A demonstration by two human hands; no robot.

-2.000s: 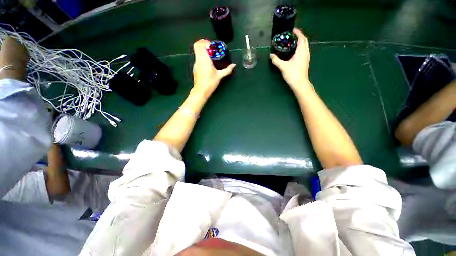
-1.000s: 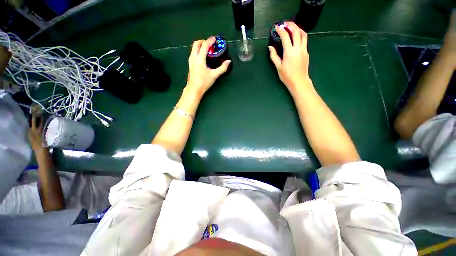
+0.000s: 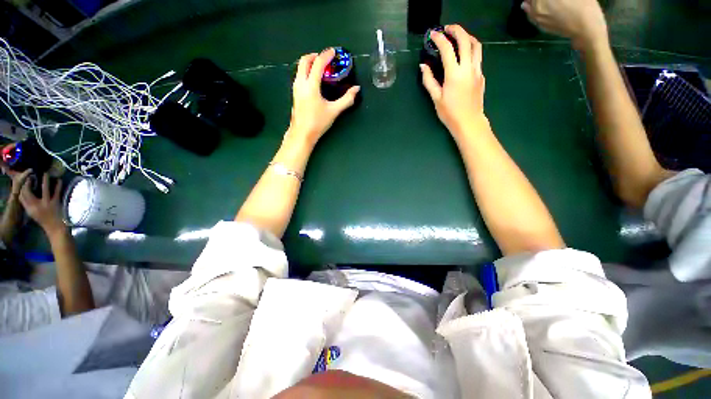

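Note:
My left hand [image 3: 314, 97] is around a black cylinder unit [image 3: 340, 67] whose round top glows blue and red. My right hand [image 3: 458, 82] is around another black cylinder unit [image 3: 432, 53], fingers over its top, which looks mostly dark. Both units stand upright on the dark-green bench [image 3: 374, 171]. A small clear bottle [image 3: 383, 74] with a thin pale upright stem stands between my hands, touching neither.
White cables [image 3: 101, 117] lie tangled at left beside black cylinders [image 3: 185, 127]. A white tub [image 3: 105, 204] is at the left edge. Neighbours' hands [image 3: 43, 201] [image 3: 565, 14] reach in from both sides. Another black cylinder [image 3: 424, 14] stands beyond. A dark grid-like panel [image 3: 678, 117] is at right.
The cylinders beyond my hands have shifted right. My right fingers have moved onto their unit's top. The right neighbour's arm has reached far over the bench. A lit unit now shows at far left.

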